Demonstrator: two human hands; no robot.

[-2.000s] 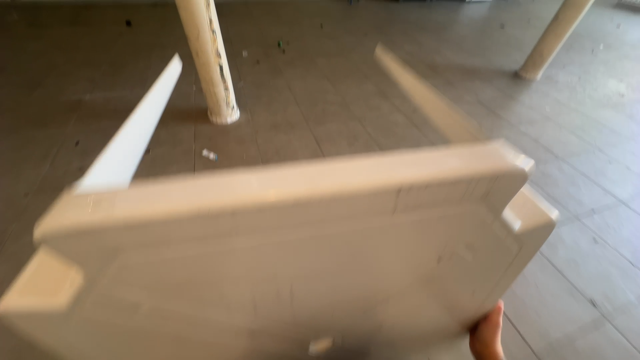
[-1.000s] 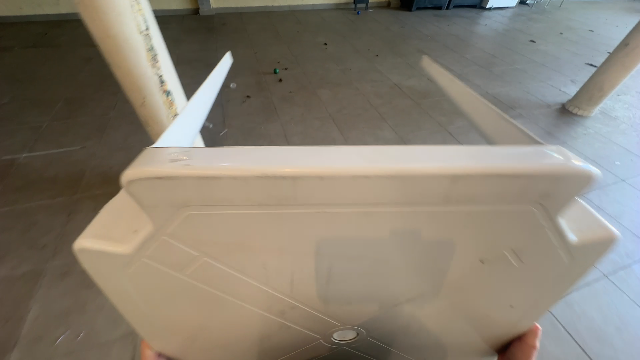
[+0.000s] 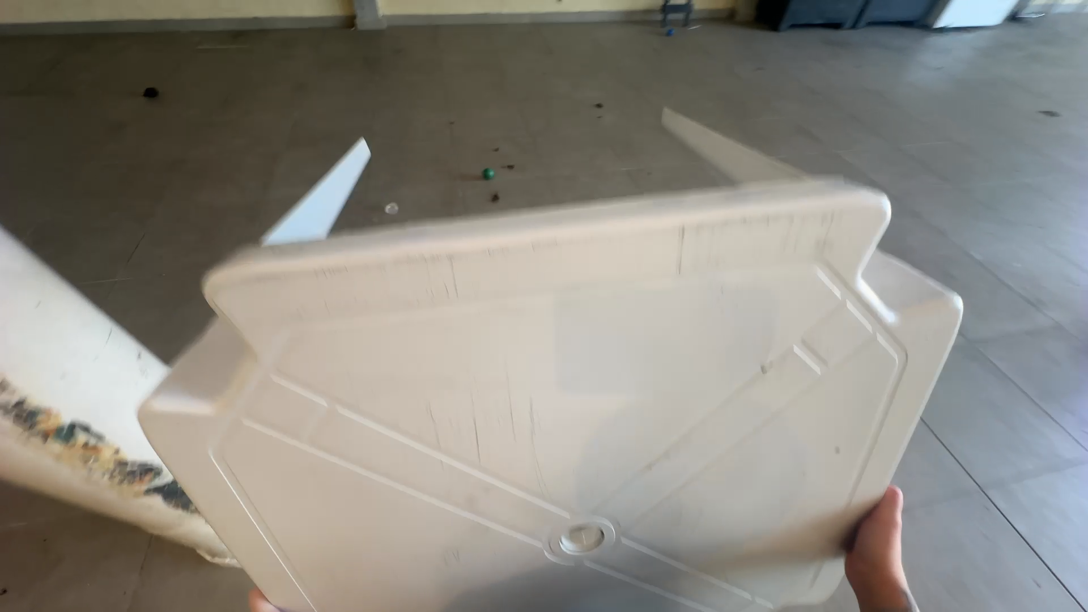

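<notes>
A white plastic table (image 3: 510, 357) fills the lower middle of the view, its top tilted toward me, with scratches, moulded lines and a round centre hole plug (image 3: 583, 537). Two of its legs, one on the left (image 3: 321, 197) and one on the right (image 3: 722, 149), point away beyond the far edge. My right hand (image 3: 881, 552) grips the right side edge near the bottom. Of my left hand (image 3: 263, 602) only a fingertip shows, at the lower left edge of the tabletop; the rest is out of frame.
A round white pillar with peeling paint (image 3: 76, 382) stands close on the left. Grey floor tiles (image 3: 1003, 408) spread around, with a green ball (image 3: 488, 173) and small debris beyond the table. Dark bins or boxes (image 3: 820, 13) stand by the far wall.
The tabletop has tilted sideways, its right end now higher than its left. The view has shifted, with the left pillar now closer and lower in the frame.
</notes>
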